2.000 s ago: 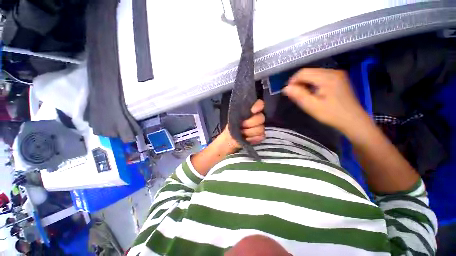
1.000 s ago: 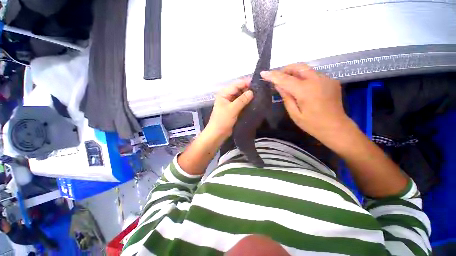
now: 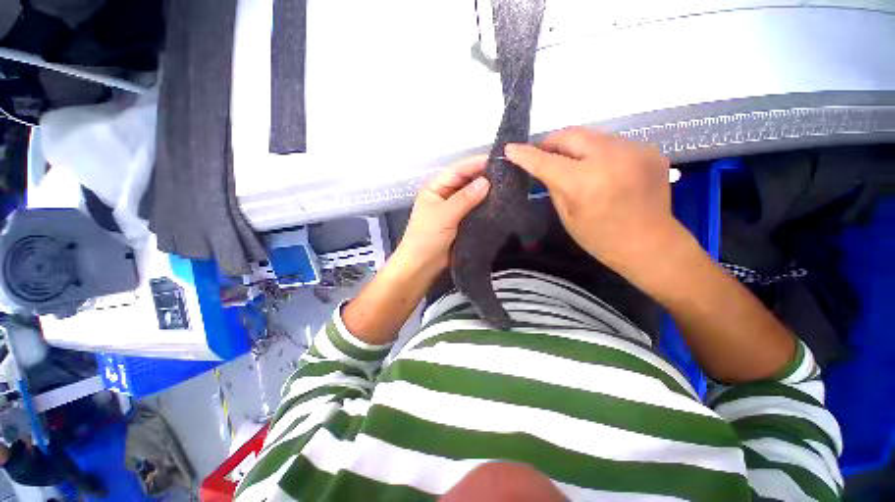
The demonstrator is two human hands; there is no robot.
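A long dark grey fabric strip (image 3: 512, 108) runs from the bright top centre of the table, twists near the table edge and hangs to the lap. My left hand (image 3: 437, 211) pinches its left edge between thumb and fingers at the table edge. My right hand (image 3: 608, 186) is at the strip's other side, thumb and index finger closed at its surface. A tiny pale sliver (image 3: 499, 157) shows at the right fingertips; I cannot tell if it is a needle or another tool. A pale rounded end sticks out behind my right hand.
A second grey strip (image 3: 289, 78) lies flat at left on the white table (image 3: 393, 88). Wider grey pieces (image 3: 196, 147) hang over the left edge. Measuring tape (image 3: 765, 125) lines the front edge. A blue bin (image 3: 864, 324) with dark cloth is right; a grey vented motor housing (image 3: 64, 260) is left.
My left hand has moved from low on the strip up to its edge at the table. My right hand has come in from the right to the strip. Since one second ago both have barely moved.
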